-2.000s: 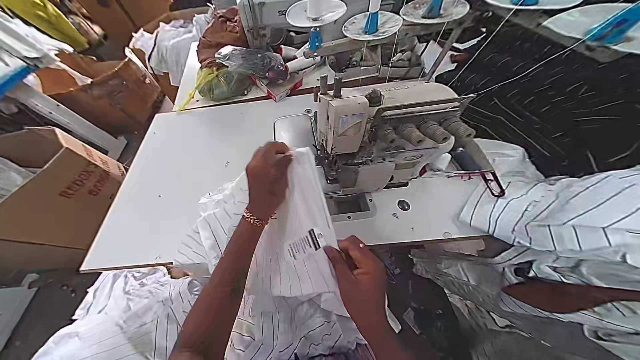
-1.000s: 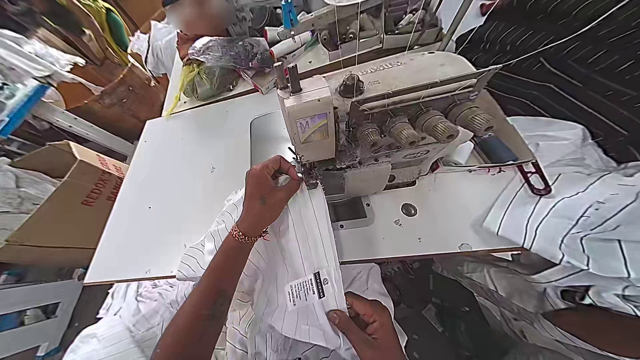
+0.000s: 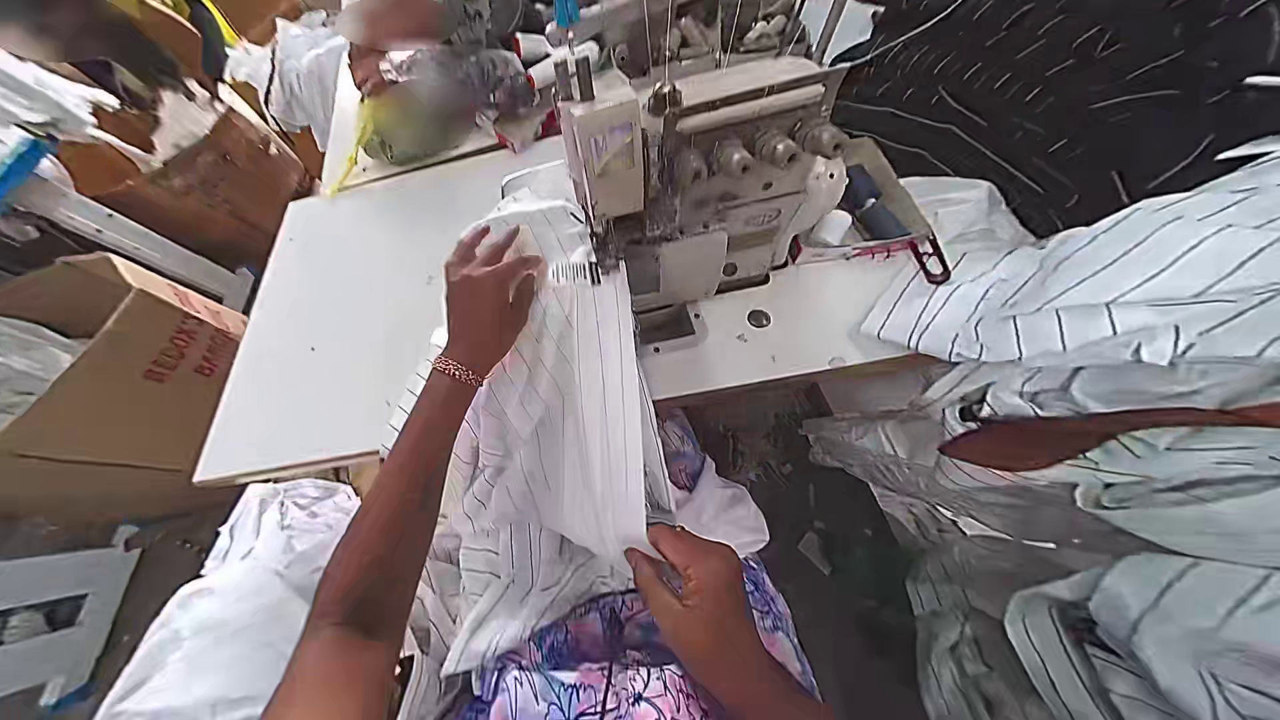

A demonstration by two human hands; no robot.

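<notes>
A white striped garment piece (image 3: 570,420) runs from the needle area of the overlock sewing machine (image 3: 700,180) down over my lap. My left hand (image 3: 490,295) lies on the cloth just left of the presser foot, fingers apart and the palm down. A small label with writing (image 3: 572,272) lies on the cloth between that hand and the foot. Lower down, my right hand (image 3: 695,585) pinches the cloth's right edge between thumb and fingers.
The white machine table (image 3: 340,300) reaches to the left. A cardboard box (image 3: 120,370) stands beside it. Striped white garments (image 3: 1080,270) are heaped at the right, near a tray of thread spools (image 3: 870,205). A bag (image 3: 420,115) and a person's blurred part are behind.
The label has moved up along the cloth from near my right hand to the presser foot. My left hand, earlier pinching the cloth at the foot, now lies spread on it.
</notes>
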